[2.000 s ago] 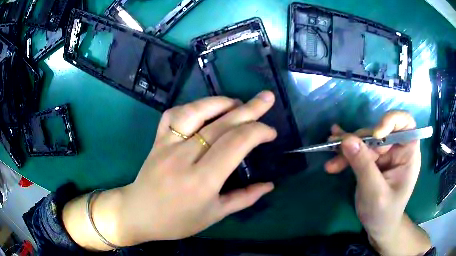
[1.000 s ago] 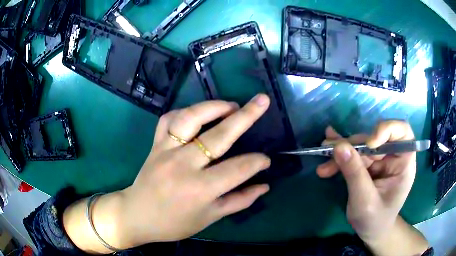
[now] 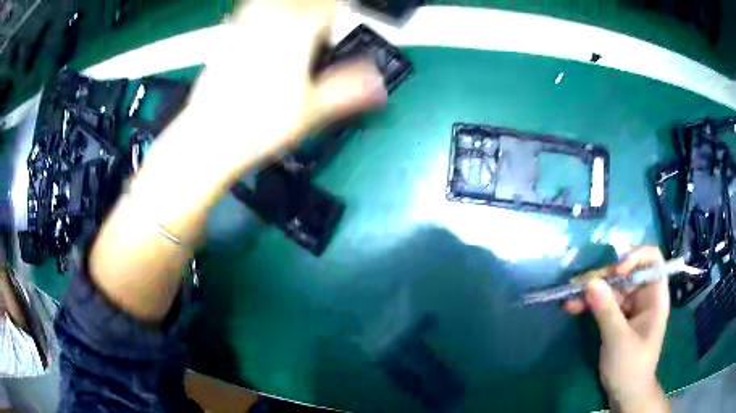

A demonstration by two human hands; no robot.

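Observation:
My left hand (image 3: 282, 73) is blurred at the upper left, its fingers partly cut off by the top edge. A black housing (image 3: 386, 56) shows just beyond its thumb; whether the hand grips it is hidden. My right hand (image 3: 629, 323) holds silver tweezers (image 3: 573, 289) pen-like at the lower right, the tip pointing left over the green bench. The tip is blurred; nothing can be made out in it. Another black housing (image 3: 311, 218) lies right of my left forearm, partly covered by it. A housing with a large window (image 3: 516, 176) lies flat right of centre.
A heap of black housings (image 3: 77, 173) lies at the left. More black frames (image 3: 702, 193) lie at the right edge. A white strip (image 3: 500, 31) runs along the far side of the green bench (image 3: 403, 266). A white-clad part of a person (image 3: 20, 339) shows at the lower left.
The view has shifted, showing the white strip. My left hand has left the centre housing position and reached far forward and left. My right hand, still with the tweezers, is lower in view.

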